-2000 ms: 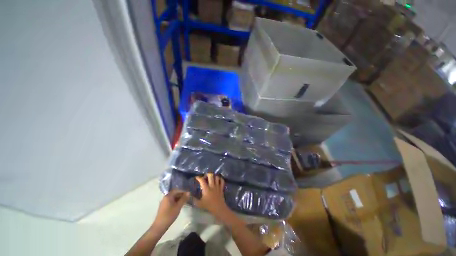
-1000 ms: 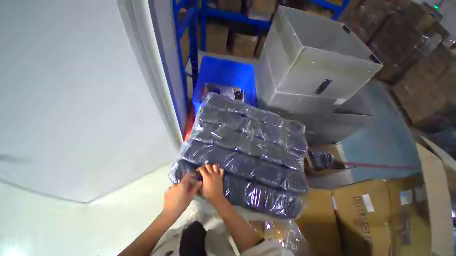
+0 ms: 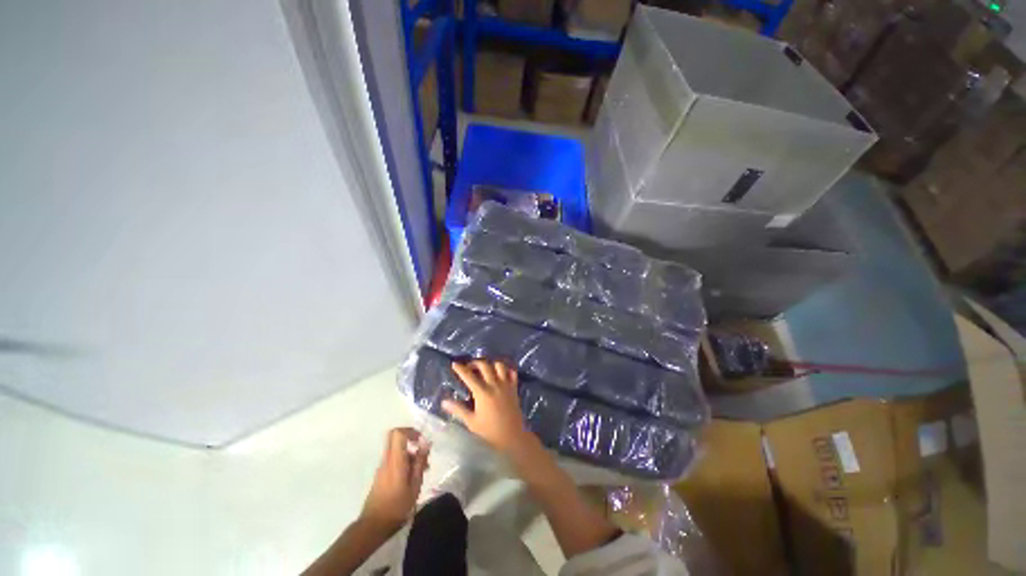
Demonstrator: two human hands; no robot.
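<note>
A wrapped bundle (image 3: 574,326) of dark ribbed rows under shiny clear plastic lies in front of me, its top surface facing up. My right hand (image 3: 491,403) rests on its near left part with the fingers spread. My left hand (image 3: 401,467) is just off the near left corner, fingers closed on a bit of the clear plastic wrap. What supports the bundle is hidden beneath it.
A blue bin (image 3: 520,160) stands behind the bundle. Large grey totes (image 3: 720,141) are stacked behind right. Brown cartons (image 3: 833,473) are at the near right, an open carton (image 3: 752,358) beyond. A white wall panel (image 3: 169,203) is left, with blue racking (image 3: 543,43) at the back.
My left hand has moved from the bundle's near edge down towards me, away from my right hand. My right hand stays on the bundle, its fingers more spread. The view has shifted slightly.
</note>
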